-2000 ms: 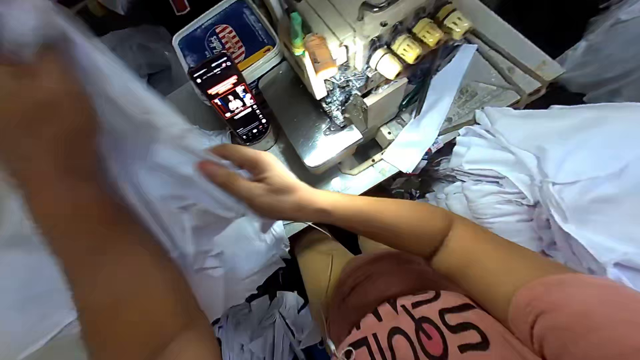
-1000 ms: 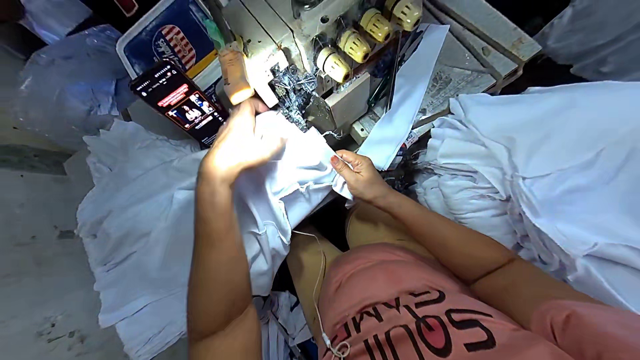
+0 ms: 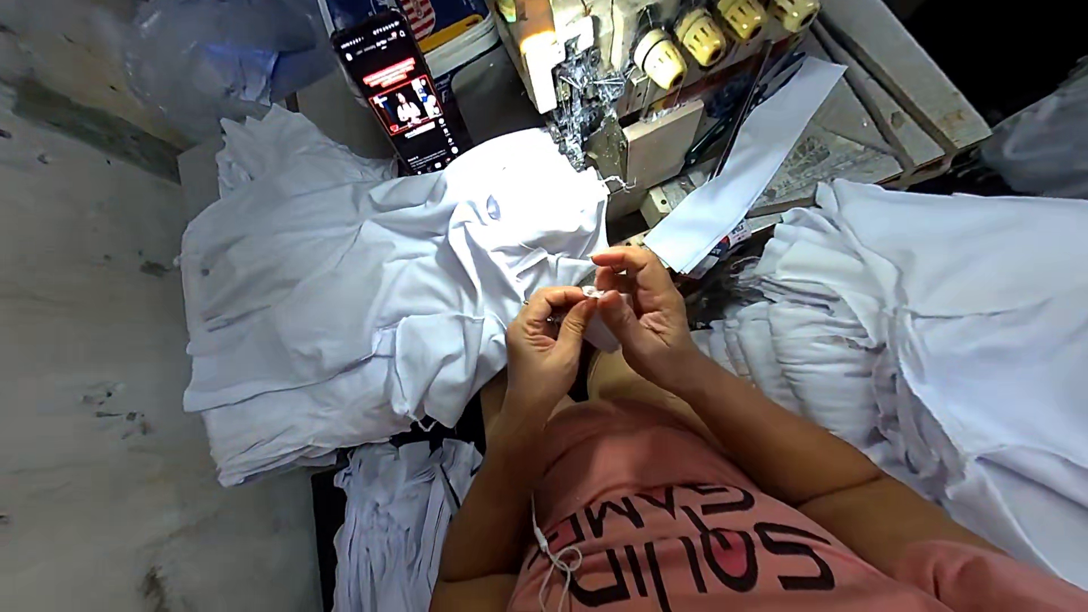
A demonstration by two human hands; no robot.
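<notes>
Above my lap, my left hand [image 3: 548, 331] pinches a small piece of white fabric [image 3: 602, 323] between thumb and fingers. Close beside it on the right, my right hand [image 3: 650, 314] has its fingers partly curled around the other side of that piece; whether they grip it is unclear. A white garment [image 3: 408, 246] lies spread to the left, its upper end under the bright lamp light by the sewing machine [image 3: 608, 102]. A white fabric strip [image 3: 752, 170] rests at a slant on the machine's right side.
A phone [image 3: 404, 93] with a lit screen leans by a blue-lidded tub [image 3: 463, 38]. Yellow tension dials [image 3: 659, 59] line the machine. Piled white fabric [image 3: 977, 323] stands right, more white pieces [image 3: 399, 518] hang lower left. An earphone cord [image 3: 552, 552] crosses the pink shirt.
Both hands have left the garment near the machine and come together above my lap. The garment, held at the machine one second ago, now lies on the left.
</notes>
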